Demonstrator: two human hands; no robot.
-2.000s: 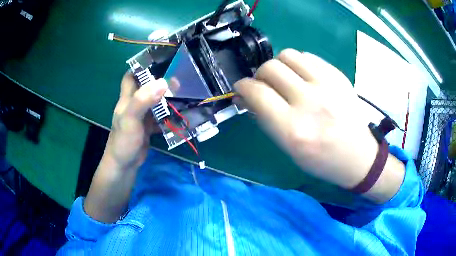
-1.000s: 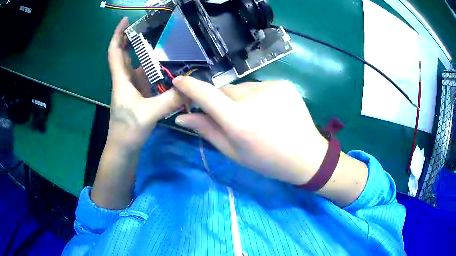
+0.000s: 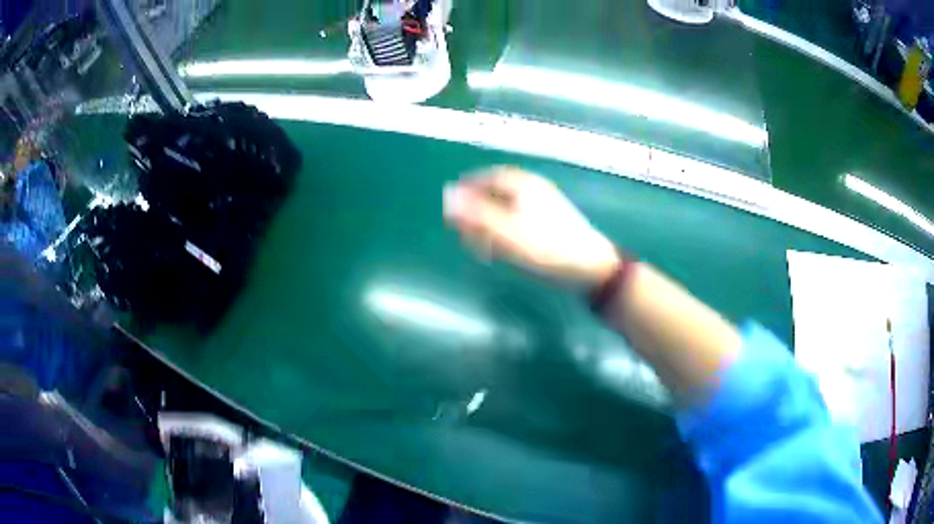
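My right hand [image 3: 533, 227] is blurred above the middle of the green bench mat [image 3: 338, 246], with a dark red band on the wrist. Its fingers are curled, with a whitish blur at the fingertips; I cannot tell if it holds anything. My left hand is out of the picture. Black modules [image 3: 220, 164] with white label strips lie piled at the left. A white projector housing [image 3: 407, 82] with silver fins and a red wire sits beyond the white rail at the top, cut off by the edge.
A white-grey unit [image 3: 205, 425] shows at the bottom left, below the bench edge. A white paper sheet [image 3: 850, 338] lies at the right with a red lead wire [image 3: 892, 389]. A small white piece [image 3: 476, 401] lies on the mat. The white rail [image 3: 574, 148] crosses behind.
The view has swung up and left. The housing between my hands is gone from there, and my left hand has left the picture. My right hand is now away over the mat.
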